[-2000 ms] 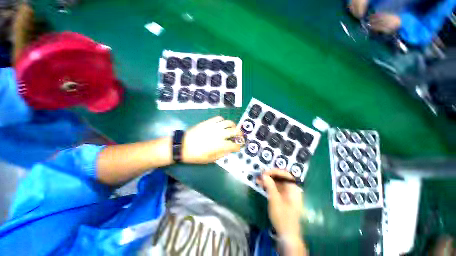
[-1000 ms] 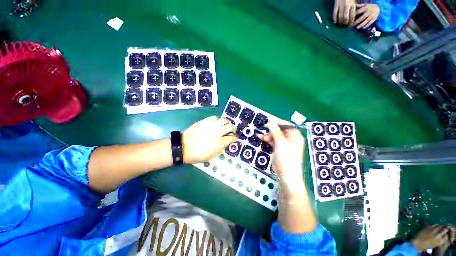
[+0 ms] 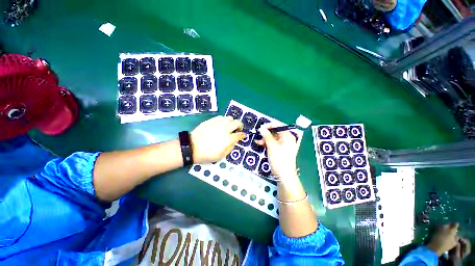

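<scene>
A white card of black housings (image 3: 250,160) lies tilted in front of me; the lower row shows pale centre rings. A white liner sheet with rows of small dark dots (image 3: 229,183) lies at its lower edge. My left hand (image 3: 214,139) rests at the card's left side, fingertips by the middle row; whether they grip anything is hidden. My right hand (image 3: 278,148) is over the card's right part and holds dark pen-like tweezers (image 3: 284,128), their tip near my left fingertips. My hands cover several housings.
A stacked tray of bare housings (image 3: 166,84) is at upper left, a card of ringed housings (image 3: 341,163) at right. A red fan (image 3: 32,98) stands left, white sheets (image 3: 398,208) lie far right beside a dark mesh (image 3: 365,223). Other people's hands show at upper and lower right.
The whole view has shifted. My right hand now holds the tweezers near my left fingertips; earlier it was lower, by the dotted sheet. My left hand stays at the card's left side.
</scene>
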